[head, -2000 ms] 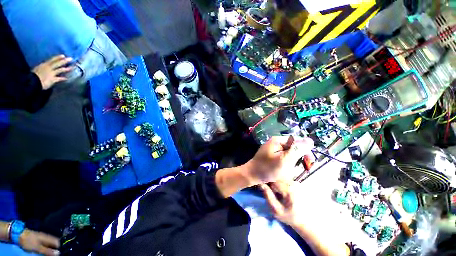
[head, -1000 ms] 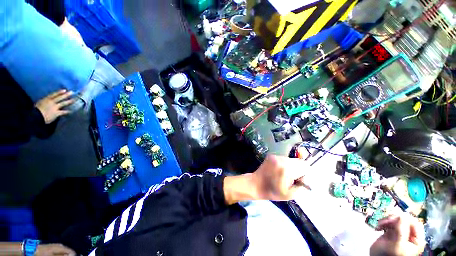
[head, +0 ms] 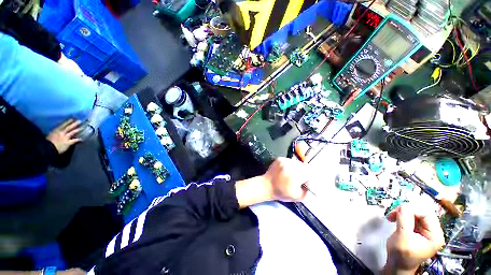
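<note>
My left hand [head: 288,180] is closed in a fist over the left part of the white sheet [head: 328,212]. A thin, short piece sticks out from its fingers; what it is cannot be told. My right hand [head: 413,236] is at the lower right of the sheet, with bent fingers and thumb close together. Its fingertips are beside the lowest green circuit boards [head: 377,196]; whether they grip anything is unclear. Several small green boards lie clustered on the sheet. An orange-red ended lead [head: 300,151] lies at the sheet's left edge, beyond my left hand.
A multimeter [head: 377,56] and round black fan [head: 436,140] stand behind the sheet. A wood-handled tool [head: 448,206] and turquoise disc [head: 448,171] lie right of the boards. A blue tray [head: 156,189] holds boards at left. Another person's hand [head: 65,135] is at far left.
My right hand has moved from beside my left hand to the boards at the right. My left hand has come down closed onto the sheet's left part. The whole view has shifted.
</note>
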